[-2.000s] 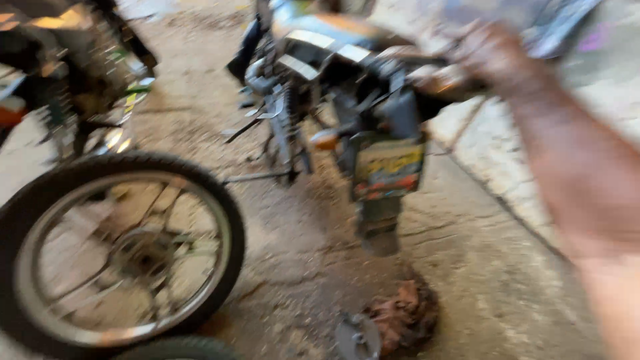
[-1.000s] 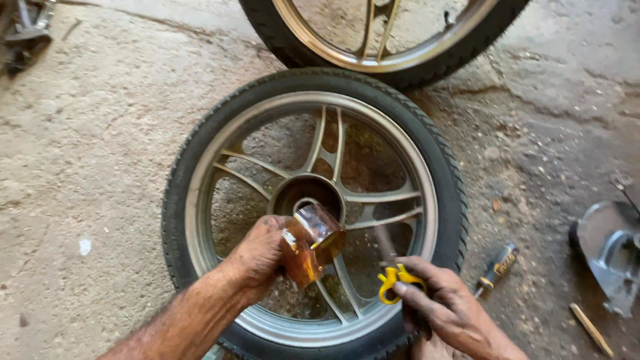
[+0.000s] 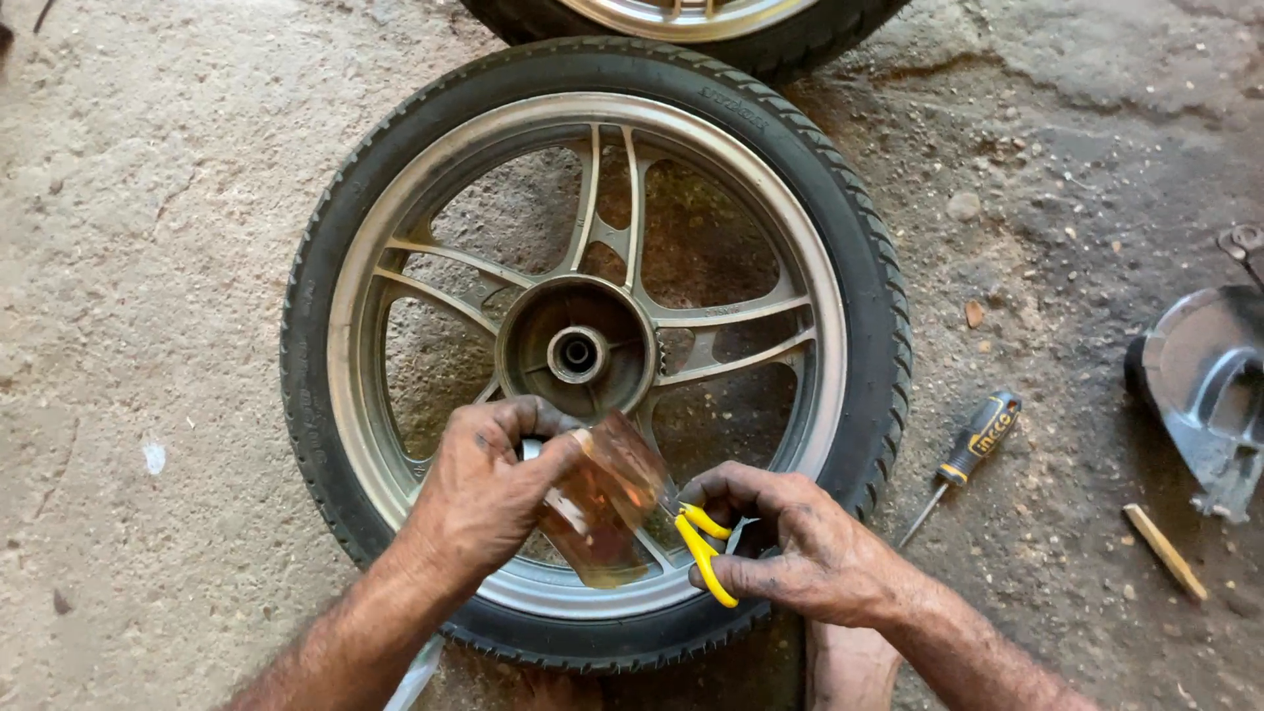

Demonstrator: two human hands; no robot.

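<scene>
A motorcycle wheel with a cast metal rim and a black tyre lies flat on the ground, its hub facing up. Over its lower part, my left hand pinches a translucent amber-brown plastic sheet, which is curved. Yellow-handled scissors are in my right hand, the handles spread and the blades against the sheet's right edge. The blades are mostly hidden, so whether they cut into it cannot be told. A small pale scrap shows by my right fingers.
Another wheel touches the tyre's top edge. A screwdriver lies to the right, with a wooden stick and a metal brake plate beyond it. A bare foot is at the bottom. The ground is rough, cracked concrete.
The view has swung from a motorcycle down to the wheel. Since one second ago the sheet has been spread out more, and the scissors have come up against it.
</scene>
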